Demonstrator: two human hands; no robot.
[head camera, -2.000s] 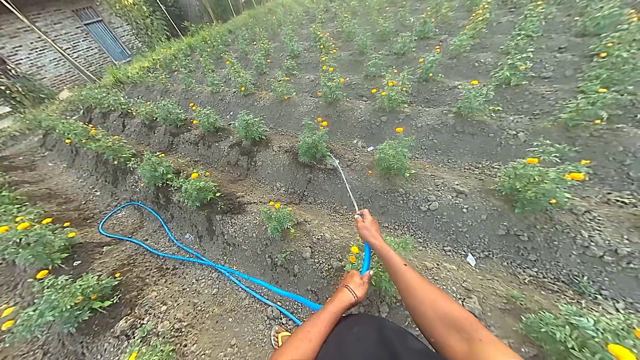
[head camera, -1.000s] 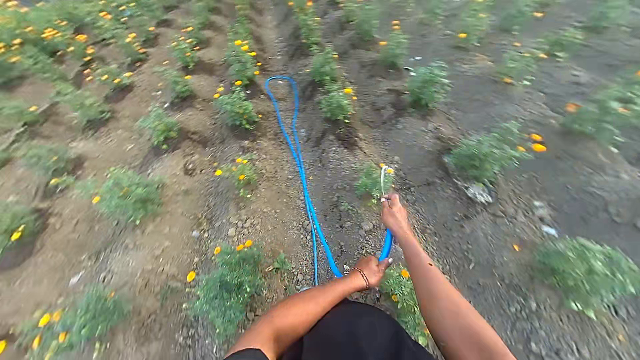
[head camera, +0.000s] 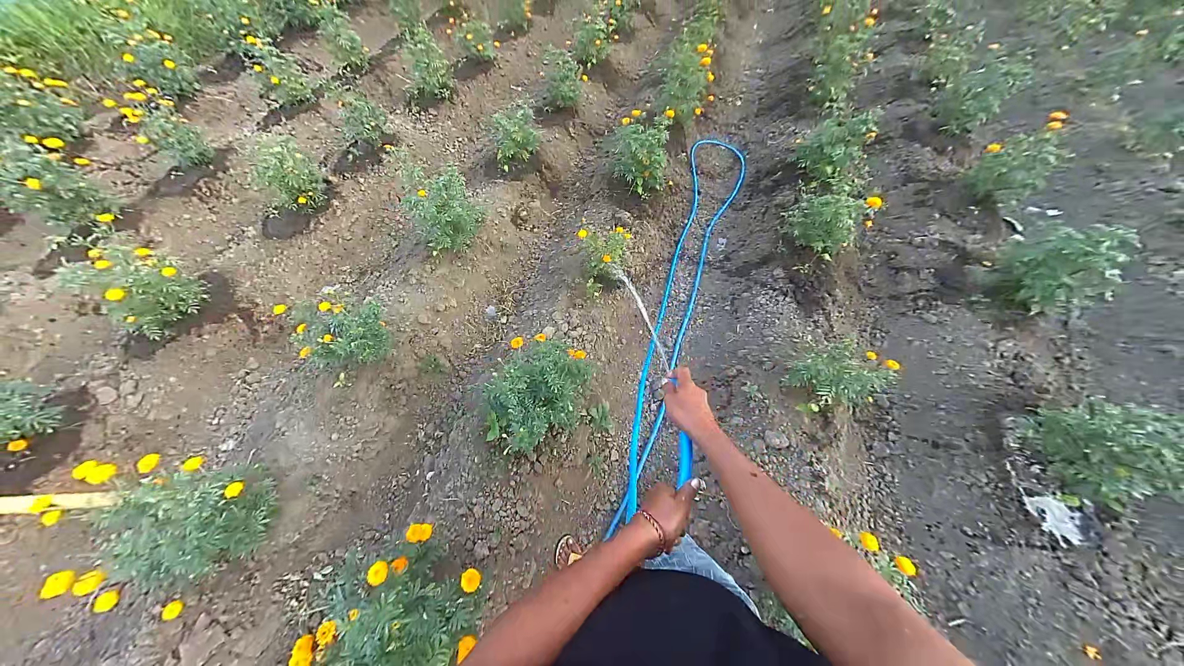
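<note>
My right hand (head camera: 687, 405) is closed around the outlet end of a blue hose (head camera: 685, 455), its fingers at the tip. A thin stream of water (head camera: 640, 305) leaves it and lands at a small marigold plant (head camera: 606, 252) ahead and to the left. Lower on the same hose, close to my body, my left hand (head camera: 668, 511) grips it, with a bracelet on the wrist. The rest of the hose runs forward along the soil in a long narrow loop (head camera: 717, 143).
Rows of marigold plants with yellow and orange flowers stand on both sides, one bushy plant (head camera: 538, 393) left of the hose and another (head camera: 837, 375) to its right. A pale stick (head camera: 60, 502) lies at the left edge. White litter (head camera: 1054, 518) rests on the soil at right.
The view has swung strongly left across the rows. The water stream, first landing near a plant on the right-hand side of the hose, now reaches one on its left. Both hands still hold the hose.
</note>
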